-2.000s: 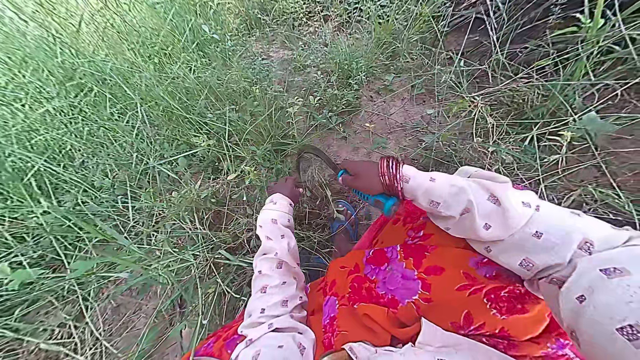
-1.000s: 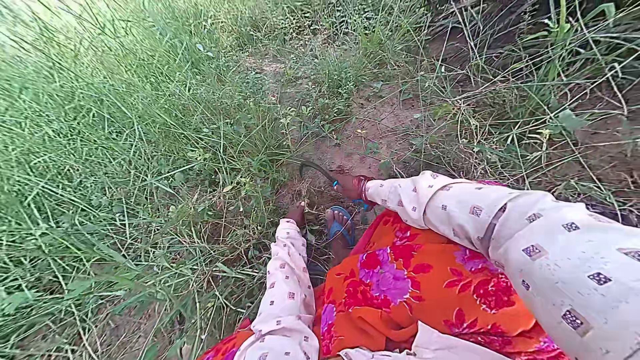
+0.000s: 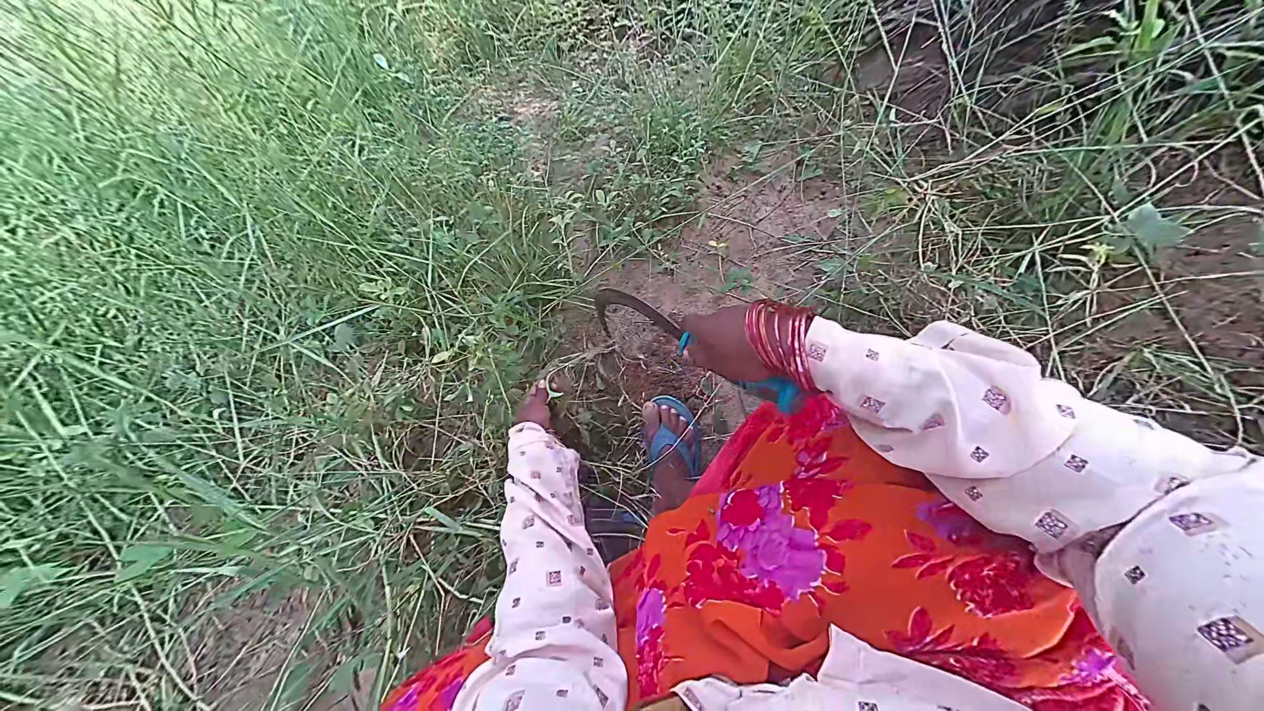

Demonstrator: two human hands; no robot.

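Note:
My right hand (image 3: pixel 726 344), with red bangles at the wrist, is closed around the blue handle of a sickle (image 3: pixel 637 304). The sickle's curved dark blade points left over bare soil. Lower and to the left, my left hand (image 3: pixel 534 406) is at the edge of the grass (image 3: pixel 464 365), near some thin stems; whether its fingers hold any of them cannot be made out. Between and below the hands is a foot in a blue flip-flop (image 3: pixel 674 434).
Tall dense grass (image 3: pixel 178 247) covers the left side. A patch of bare soil (image 3: pixel 760 222) lies beyond the sickle. Longer stems and low weeds (image 3: pixel 1037 227) grow at the right. An orange floral skirt (image 3: pixel 790 563) spreads below the hands.
The cut-like tangle of grass seen between the hands two seconds ago no longer shows there. My right hand, still on the sickle, is now farther from my left hand than in that frame.

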